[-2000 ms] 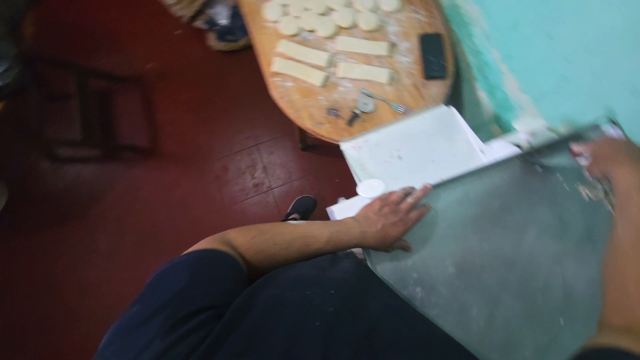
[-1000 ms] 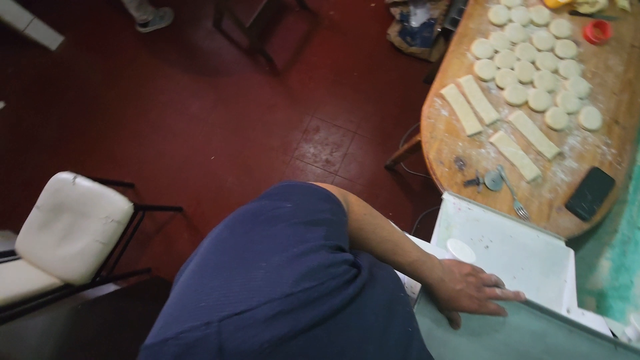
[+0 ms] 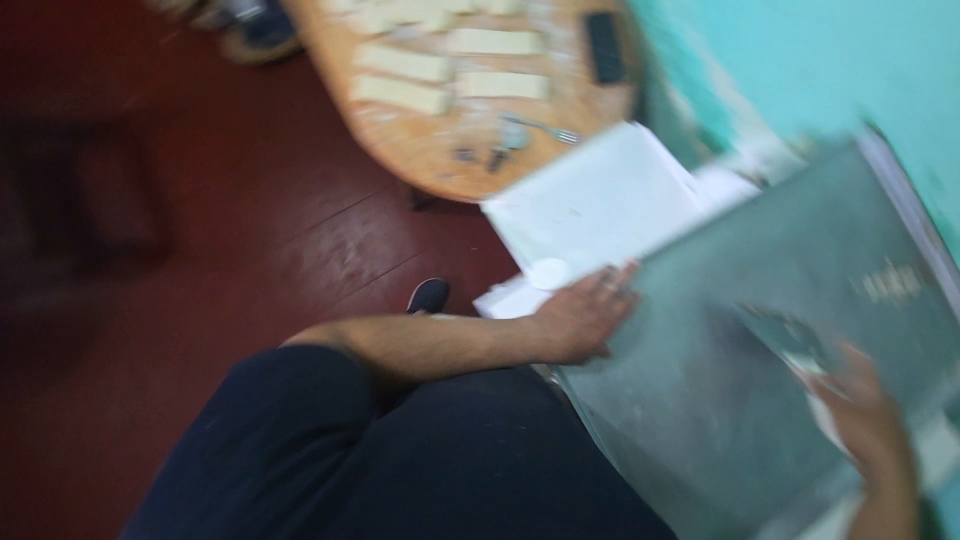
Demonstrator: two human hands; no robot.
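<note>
My left hand (image 3: 589, 315) lies palm down, fingers spread, on the edge of a dark grey-green flat surface (image 3: 697, 420), beside a white panel (image 3: 592, 202). Over the same surface, at the right, my right hand (image 3: 851, 397) is curled around a blurred, pale, partly see-through thing (image 3: 799, 345) that I cannot name; it may be a bag or a sheet of film. A small pile of pale bits (image 3: 889, 283) lies near the surface's far right part.
Ahead stands a round-ended wooden table (image 3: 420, 169) with dough strips (image 3: 499, 85), a fork (image 3: 544, 129), small metal items and a black phone (image 3: 604, 48). A turquoise wall (image 3: 817, 60) rises at the right. The floor (image 3: 247, 247) is dark red; a dark shoe (image 3: 428, 296) shows there.
The view swung left and back. My left hand stays on the surface's edge. My right hand, at the far right edge two seconds ago, is now lower over the surface with the pale thing.
</note>
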